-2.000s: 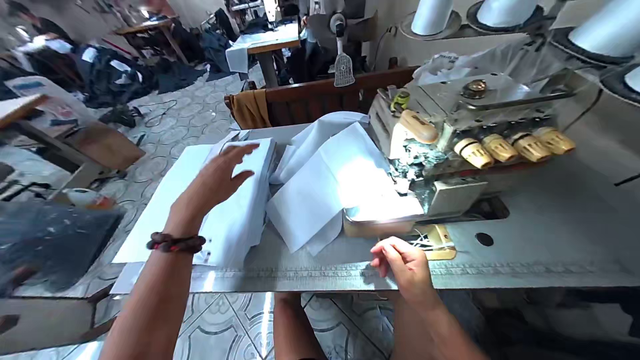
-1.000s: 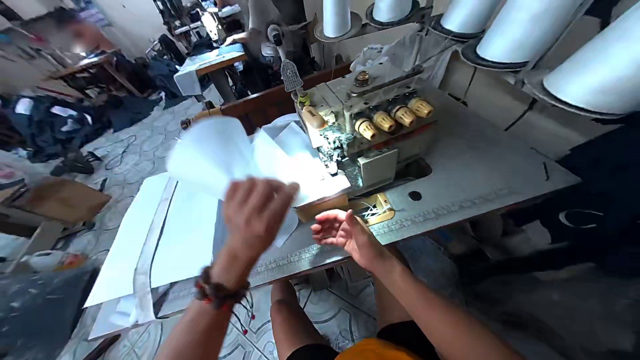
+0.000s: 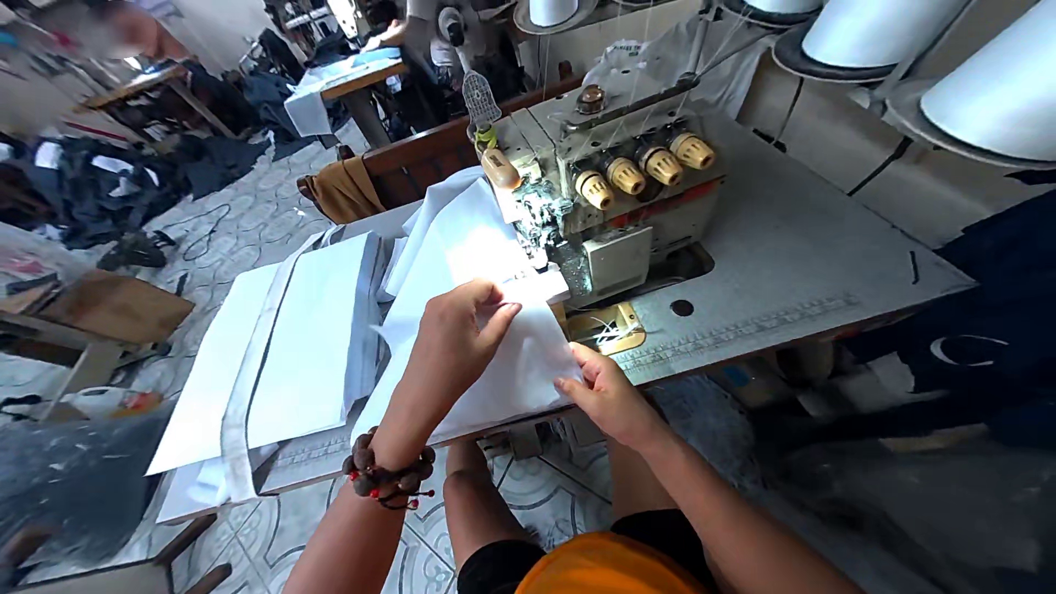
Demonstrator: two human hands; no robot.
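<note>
A white fabric piece (image 3: 503, 371) lies across the front of an overlock sewing machine (image 3: 610, 173), its upper part under the lit needle area. My left hand (image 3: 462, 330) pinches this piece between thumb and fingers, close to the presser foot. Lower right, my right hand (image 3: 606, 388) grips the same piece by its right edge. More white fabric (image 3: 429, 214) is bunched behind it. To the left lies a stack of white fabric pieces (image 3: 313, 330) with a pale strip (image 3: 256, 371) across it.
The metal table (image 3: 792, 247) has a printed ruler along its front edge. White thread cones (image 3: 998, 91) stand above at the right. A wooden bench (image 3: 412, 165) with a brown cloth (image 3: 342, 190) is behind the table. Dark garments (image 3: 99, 181) lie on the tiled floor, and a person sits farther back.
My left hand has brought a white piece from the stack side to the machine. My right hand, holding nothing earlier, now grips its edge. The view has shifted.
</note>
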